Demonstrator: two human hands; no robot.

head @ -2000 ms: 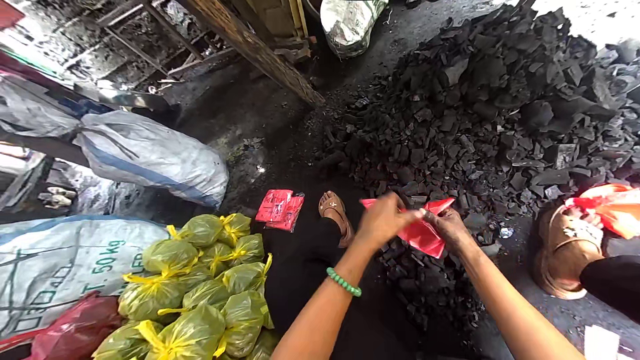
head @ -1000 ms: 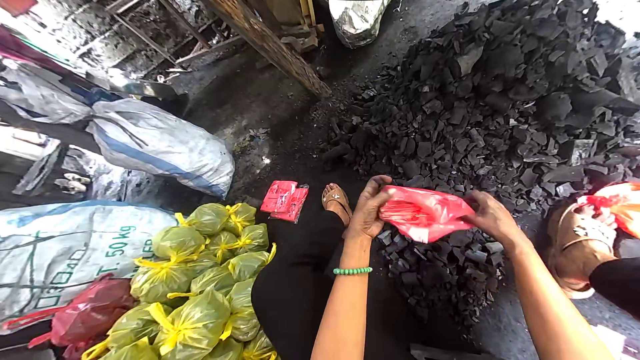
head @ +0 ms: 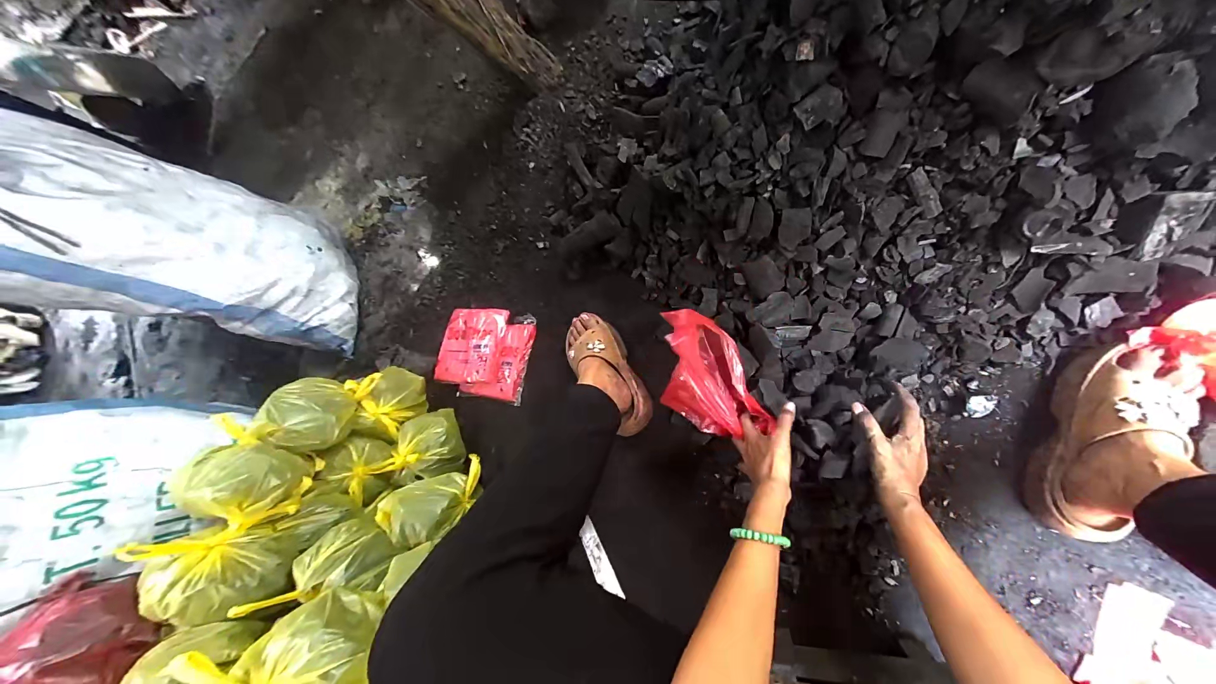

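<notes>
My left hand (head: 765, 446), with a green beaded bracelet on its wrist, grips the lower end of a red plastic bag (head: 708, 375), which hangs out to the left of the fingers. My right hand (head: 896, 454) is apart from it, fingers spread and holding nothing, close over the near edge of a charcoal heap (head: 836, 228). Dark lumps lie between the two hands. Flat packs of red bags (head: 484, 353) rest on the ground beside my sandaled foot (head: 608, 366).
Tied yellow bags (head: 332, 494) are piled at the lower left, near a dark red bag (head: 76, 632). White woven sacks (head: 180, 228) lie at the left. A wooden post (head: 494, 38) stands at the top. My other sandaled foot (head: 1111, 442) and some red plastic (head: 1183, 347) are at the right.
Both hands held the red bag stretched between them one second ago. My right hand has let go of it and is over the charcoal, while the bag stays in my left hand. The view has tilted downward.
</notes>
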